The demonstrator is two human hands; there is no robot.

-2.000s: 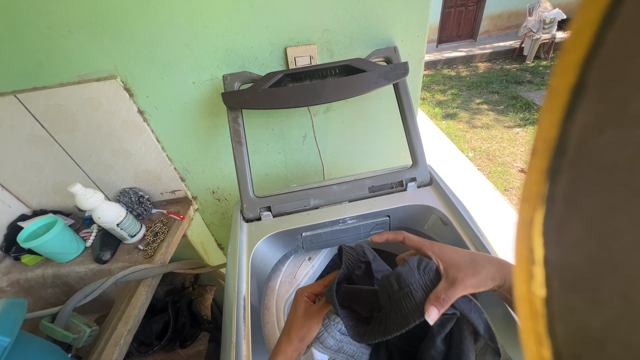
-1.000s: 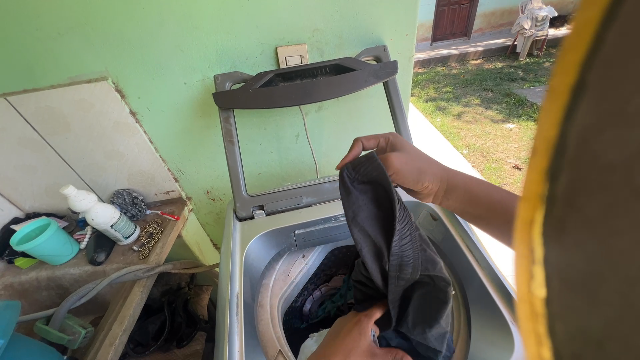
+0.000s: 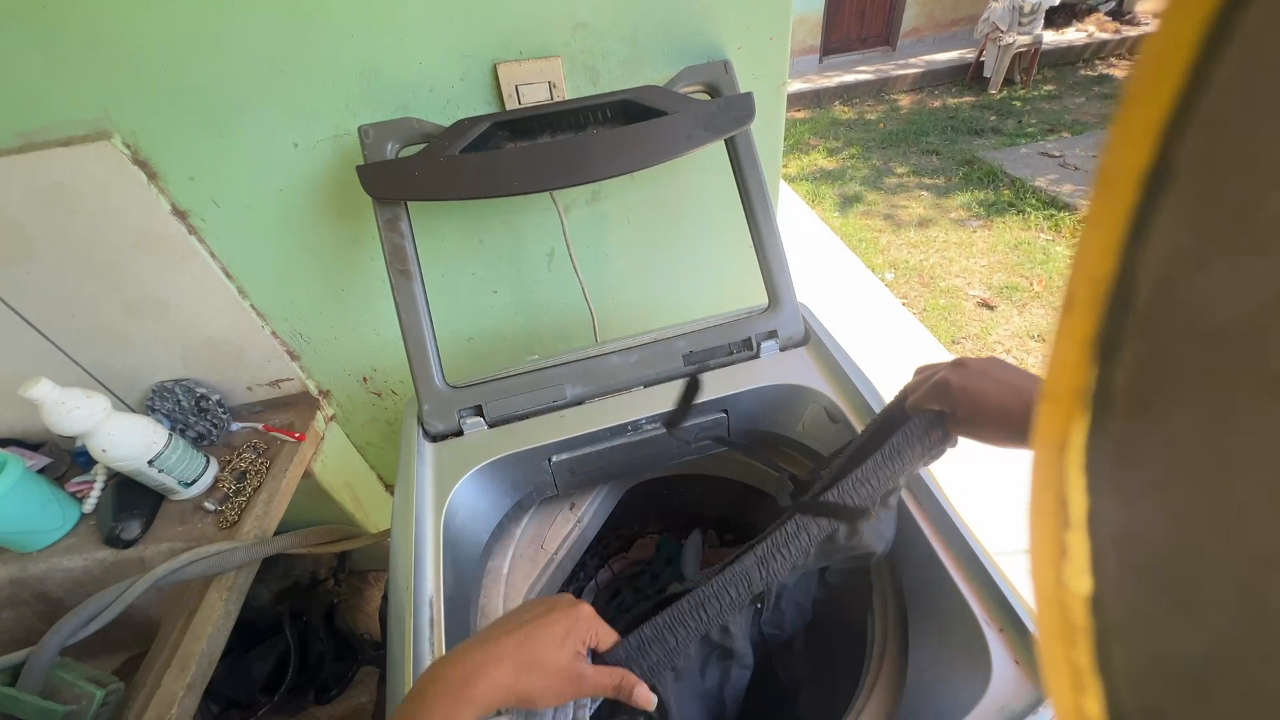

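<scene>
A dark garment with a gathered elastic waistband is stretched slantwise over the tub of a top-loading washing machine. My left hand grips the lower left end of the waistband, and my right hand holds its upper right end. A dark drawstring dangles and swings by the band. Beneath it, more clothes lie in the drum, partly hidden by the garment. The machine's lid, with a clear window, stands raised against the green wall.
Left of the machine, a ledge bears a white plastic bottle, a turquoise container, a scrubber and a chain. A grey hose runs below. A blurred yellow-edged dark object blocks the right side.
The garment, bunched and then hanging folded between my hands, is now spread by its waistband. My right hand has moved to the right and down, away from my left.
</scene>
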